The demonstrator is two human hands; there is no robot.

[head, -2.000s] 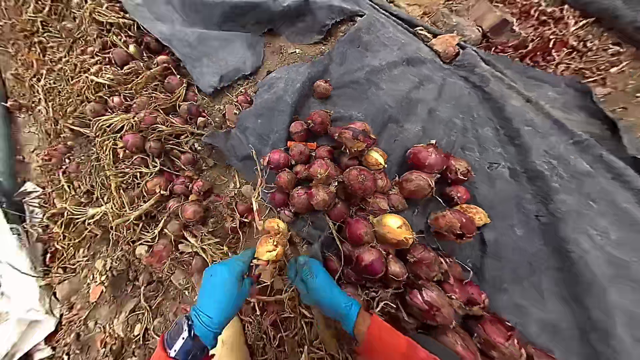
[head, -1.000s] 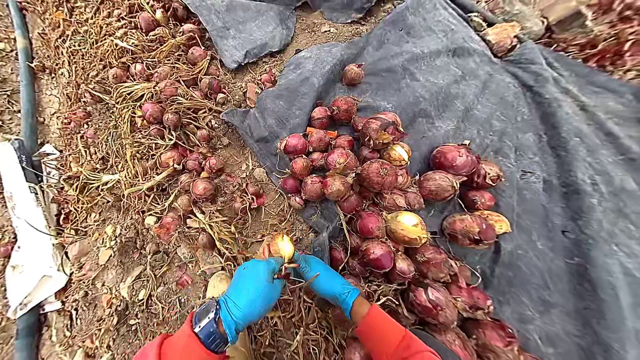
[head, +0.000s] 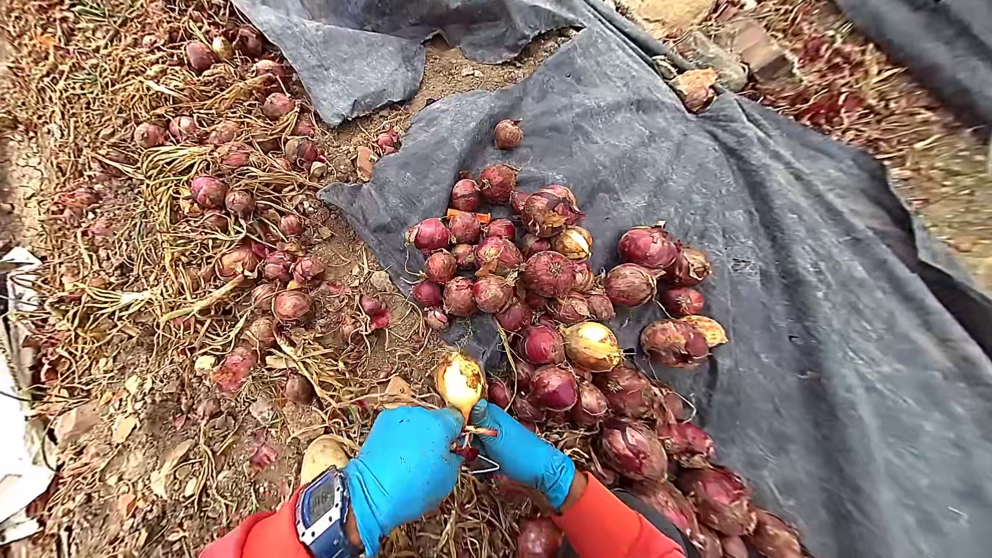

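My left hand (head: pixel 407 465), in a blue glove with a digital watch at the wrist, grips a pale yellow onion (head: pixel 459 380) near its neck. The bulb points away from me. Gloved in blue too, my right hand (head: pixel 523 453) is closed at the onion's stem, touching the left fingers. A thin metal edge or wire shows below the fingers; its kind cannot be told. Just beyond and to the right lies a pile of red onions (head: pixel 549 273) with a few yellow ones, among them a yellow onion (head: pixel 592 346).
A dark fabric sheet (head: pixel 806 310) lies under the pile. Red onions with dry tops (head: pixel 209 191) cover the soil at left. An orange object (head: pixel 469 216) sits in the pile. Stones (head: pixel 695 85) rest on the sheet's far edge, and white sheeting (head: pixel 19 434) lies at far left.
Two seconds ago the hands were apart around two pale bulbs; now they are together at the neck of one yellow onion. The view has shifted somewhat.
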